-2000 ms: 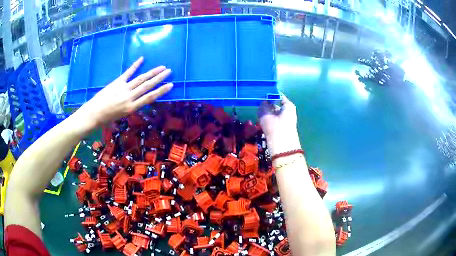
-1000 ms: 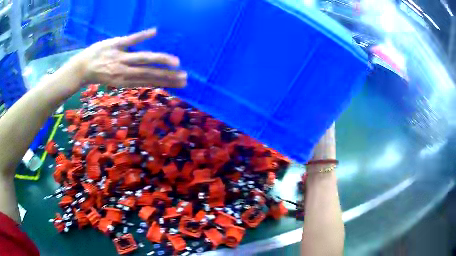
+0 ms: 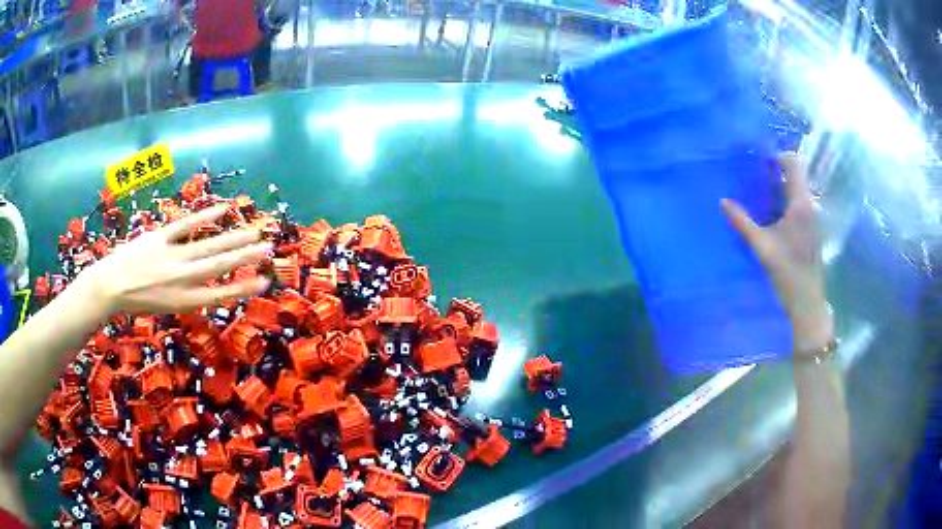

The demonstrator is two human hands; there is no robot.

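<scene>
A large pile of orange connectors (image 3: 341, 351) with short black leads and white-marked ends lies on the green bench. My left hand (image 3: 181, 263) is over the pile at the left, palm down with fingers apart, holding nothing. The blue plastic bin (image 3: 682, 196) is upended at the right, beside the pile and blurred. My right hand (image 3: 790, 243) is at the bin's right side, thumb on its face and other fingers around its edge, partly blurred.
A yellow sign (image 3: 140, 170) stands behind the pile. A steel ruler strip (image 3: 609, 449) runs along the near edge of the green bench (image 3: 465, 186). Two loose connectors lie right of the pile. A person in red (image 3: 225, 29) is at the back left.
The blue bin has moved from over the pile to the right with my right hand, uncovering the pile. My left hand has come away from the bin. The view has shifted.
</scene>
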